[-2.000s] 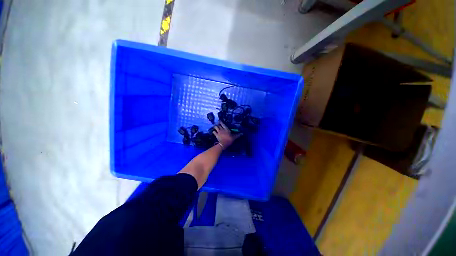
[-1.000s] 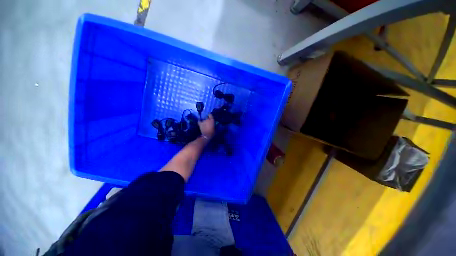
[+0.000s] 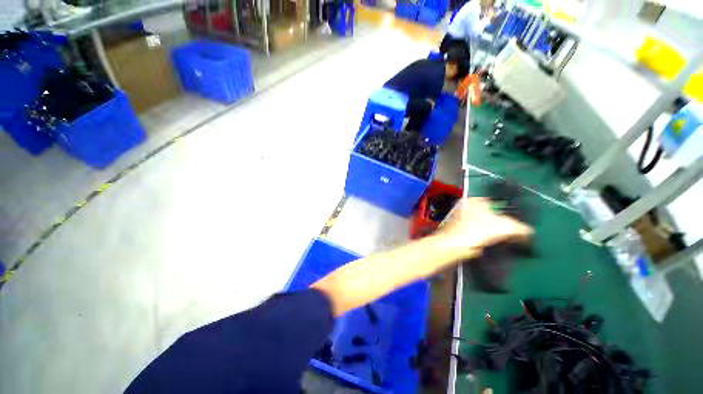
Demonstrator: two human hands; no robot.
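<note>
My left hand (image 3: 482,225) is reached out over the green bench (image 3: 566,265), near its front edge. It is shut on a bunch of black cables (image 3: 499,258), blurred by motion; its fingers are partly hidden. A large tangle of black cables (image 3: 551,346) lies on the bench at the lower right, with small red bits. The blue tote (image 3: 405,315) below my forearm holds a few black cables (image 3: 358,346). My right hand is not in view.
A full blue tote (image 3: 385,178) and a red bin (image 3: 443,188) stand beyond, beside the bench. A person (image 3: 420,81) bends over there. More black cables (image 3: 551,146) lie up the bench by grey shelf posts. Blue totes (image 3: 100,135) stand at left.
The view has swung up from the tote to the bench. My left hand has come out of the tote with a bunch of black cables and is over the bench.
</note>
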